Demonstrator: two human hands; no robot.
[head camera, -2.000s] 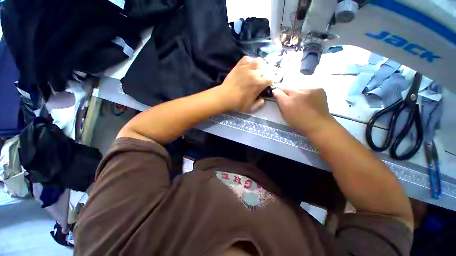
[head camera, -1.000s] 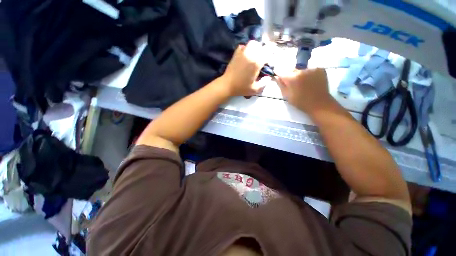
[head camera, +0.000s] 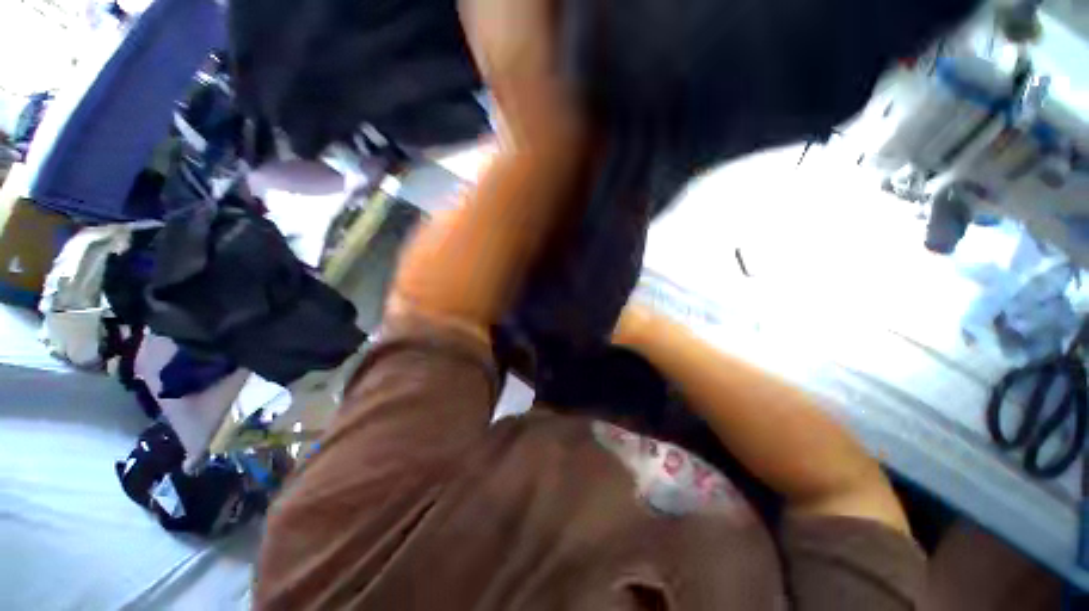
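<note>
A large black garment (head camera: 740, 84) is raised in front of me, blurred, across the top middle. A dark length of it hangs down past the table's front edge. My left forearm reaches up along its left side and leaves the picture at the top, so my left hand is cut off. My right forearm runs in to the hanging cloth, and my right hand is hidden behind it. What either hand holds does not show. The sewing machine (head camera: 997, 131) is at the upper right, partly cut off and blurred.
Black scissors (head camera: 1037, 412) and pale blue-grey cloth pieces (head camera: 1027, 298) lie on the white table (head camera: 764, 251) at right. A black cloth heap (head camera: 346, 72) is at the upper left. More dark cloth (head camera: 245, 292) hangs low at left.
The view has swung left. The black garment has gone from lying left of the needle to being lifted across the top. Both hands have left the needle area, the left arm rising.
</note>
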